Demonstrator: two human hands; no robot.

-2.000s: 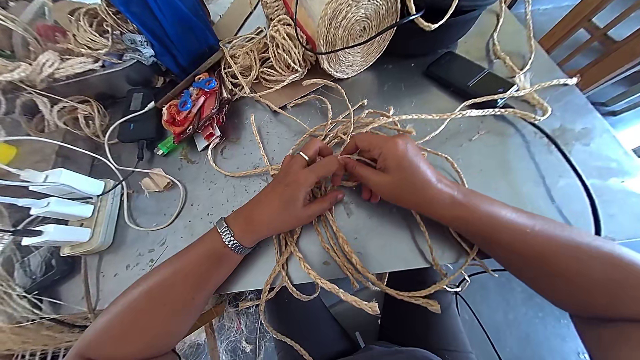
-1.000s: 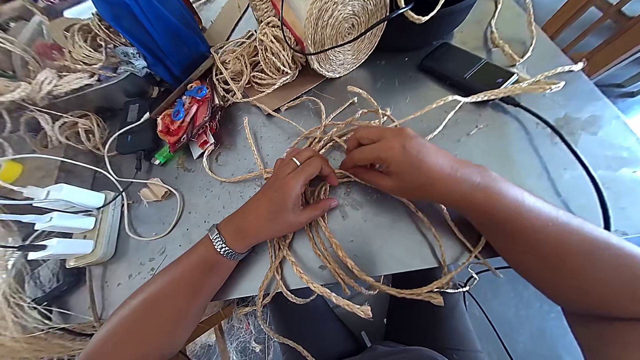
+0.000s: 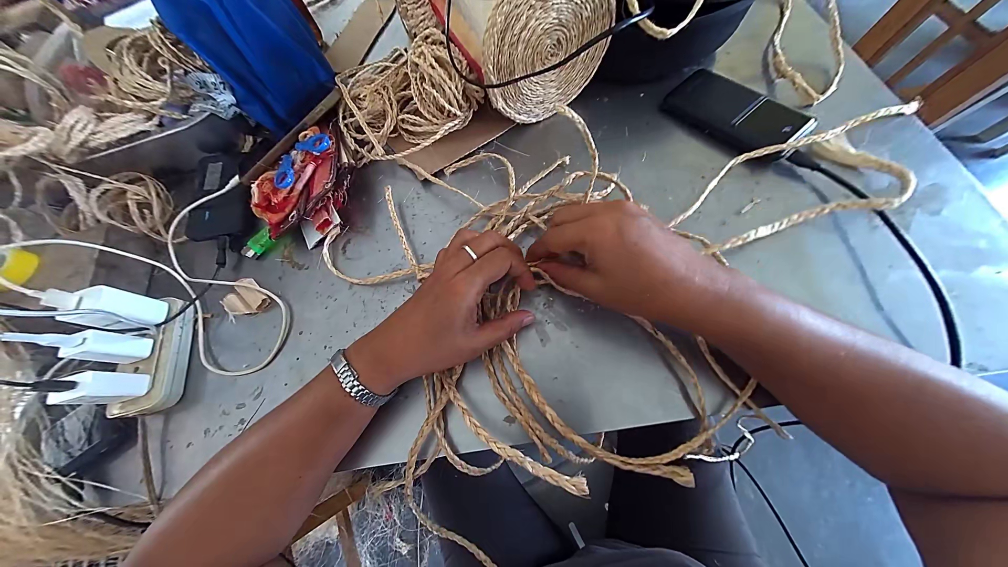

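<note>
Several braided natural-fibre cords (image 3: 543,402) spread over the grey table and hang past its near edge. My left hand (image 3: 465,303), with a ring and a metal-band watch (image 3: 358,379), is closed around the bundle where the cords come together. Against its fingertips, my right hand (image 3: 610,256) pinches a cord between thumb and fingers; the exact point of the pinch is partly hidden. More cord ends (image 3: 512,209) fan out beyond both hands, and one long cord (image 3: 819,209) loops away to the right.
A power strip (image 3: 169,370) with white plugs and cables lies left. Behind are a red packet with blue-handled scissors (image 3: 295,177), a cord coil (image 3: 409,98), a woven round piece (image 3: 547,55) and a blue bag (image 3: 252,55). A black phone (image 3: 736,114) with a cable lies back right.
My right hand has shifted slightly away from my left and come back to it at the bundle. My left hand has kept its hold on the cords.
</note>
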